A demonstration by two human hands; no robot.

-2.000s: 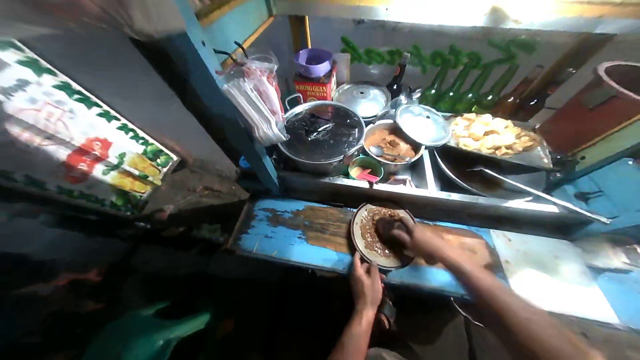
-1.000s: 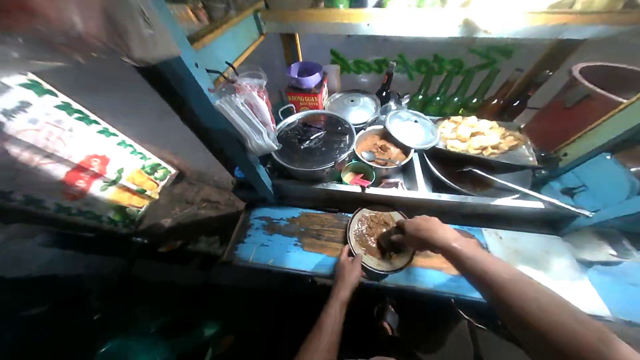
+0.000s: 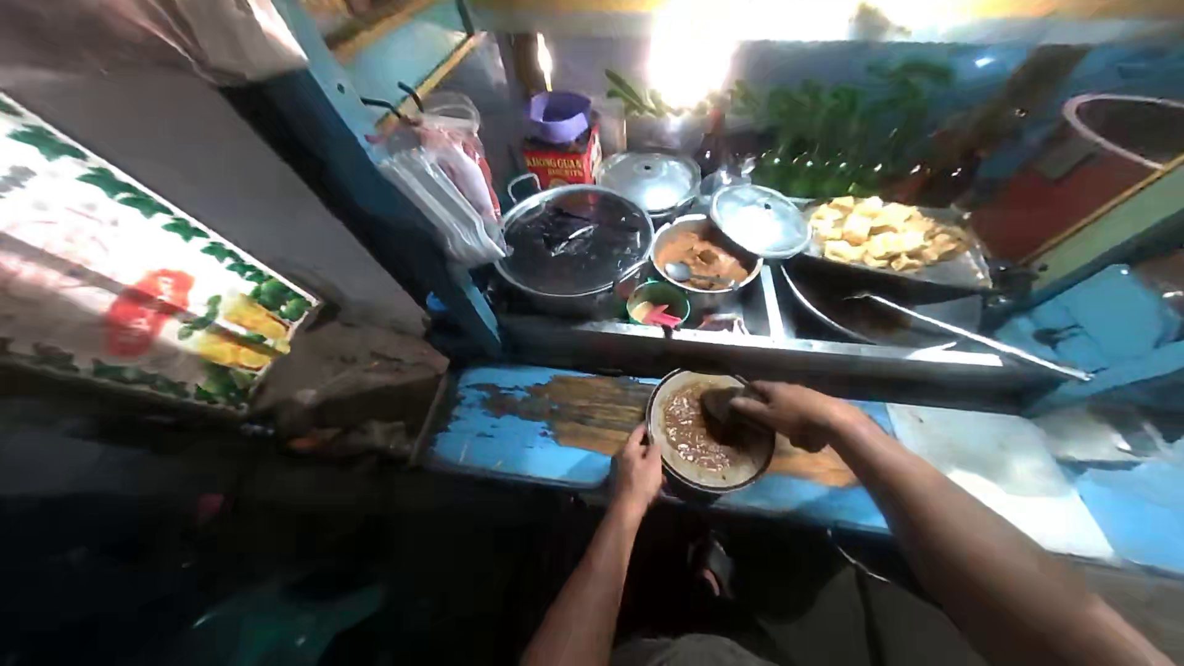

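A round mortar bowl [image 3: 760,467] with a dark rim stands on the worn blue wooden counter, with brown, wet, lumpy paste [image 3: 696,435] inside. My left hand [image 3: 637,469] grips its left rim. In my right hand [image 3: 794,413] is a dark pestle [image 3: 721,405], its head in the paste at the bowl's upper right. Behind the bowl are a small green bowl [image 3: 658,303] with a pink utensil handle, and a pot of orange-brown sauce [image 3: 692,250] with a spoon in it.
A large lidded pot [image 3: 573,242] stands at the back left. Fried pieces [image 3: 879,231] lie on a tray above a wok [image 3: 832,305], whose long metal utensil [image 3: 980,338] sticks out rightward. Plastic bags [image 3: 444,199] hang from the blue post. A pale board [image 3: 990,462] lies right on the counter.
The pestle has shifted within the bowl, toward the upper right side compared with one second ago. The paste looks wetter and more spread than two seconds ago. My left hand stays at the rim.
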